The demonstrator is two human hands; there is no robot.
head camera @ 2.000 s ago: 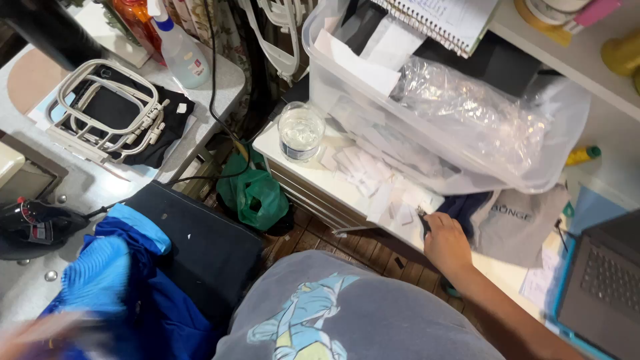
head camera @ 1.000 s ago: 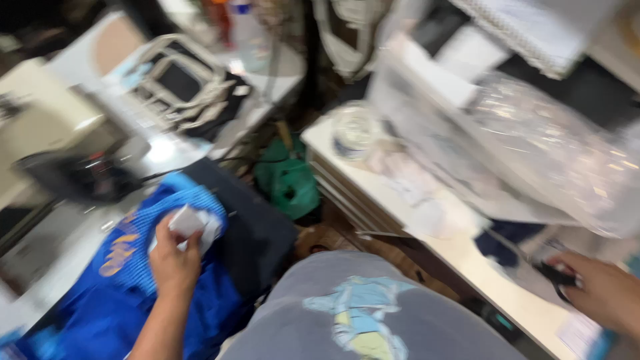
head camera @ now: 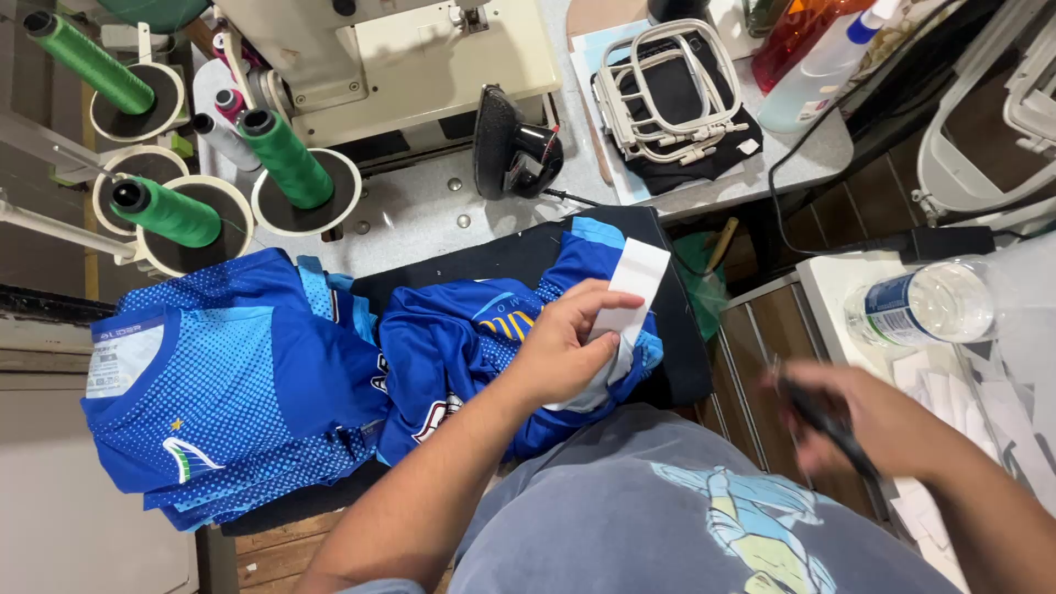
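Observation:
My left hand (head camera: pixel 573 342) pinches a white strip (head camera: pixel 635 285), likely paper or backing material, between thumb and fingers. Beneath it lies a crumpled blue jersey (head camera: pixel 462 330) on a black padded surface (head camera: pixel 685 355). To the left rests a stack of folded blue jerseys (head camera: pixel 239 371) with dotted light-blue panels. My right hand (head camera: pixel 850 412), blurred by motion, is closed on a black-handled tool (head camera: pixel 825 425) to the right of my lap; its blades are too blurred to identify it surely.
Green thread cones (head camera: pixel 289 161) stand at the upper left beside a machine (head camera: pixel 429 66). Embroidery hoops (head camera: pixel 672 91) lie on black cloth. A black clothes iron or similar device (head camera: pixel 516 148), spray bottle (head camera: pixel 817 78), cable and clear container (head camera: pixel 924 305) lie around the work.
The view has swung left. My right hand has left the right-hand table's surface with the black-handled tool. My left hand, blurred two seconds ago, now shows clearly over the jersey with the white strip.

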